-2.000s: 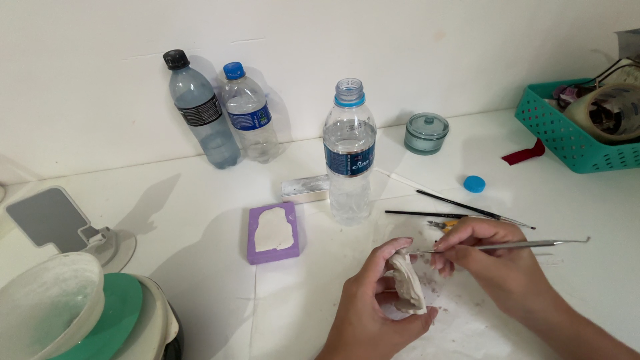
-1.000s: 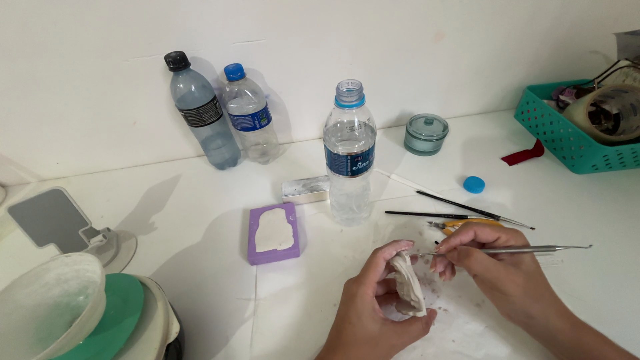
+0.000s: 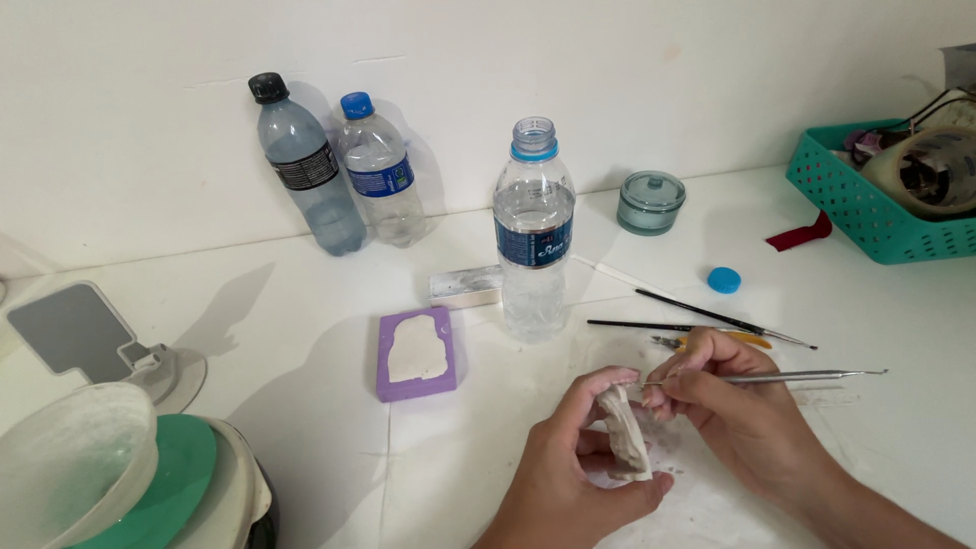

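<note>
A small off-white plaster casting (image 3: 627, 438) is gripped on edge between the thumb and fingers of my left hand (image 3: 587, 450). My right hand (image 3: 732, 404) holds a double-ended metal carving tool (image 3: 793, 377) like a pen, one tip at the casting's upper edge, the other pointing right. Pale crumbs lie on the table under the hands. Beyond them are thin paintbrushes (image 3: 709, 313) and orange-handled cutters (image 3: 743, 338), partly hidden by my right hand. A purple silicone mold (image 3: 385, 358) filled with white material lies to the left.
An uncapped water bottle (image 3: 534, 221) stands behind my hands, beside a pale block (image 3: 465, 286). Two capped bottles (image 3: 313, 168) lean at the wall. Further right are a glass jar (image 3: 650, 204), blue cap (image 3: 723, 280) and green basket (image 3: 877, 229). A bowl (image 3: 76, 457) and phone stand (image 3: 72, 328) occupy the left.
</note>
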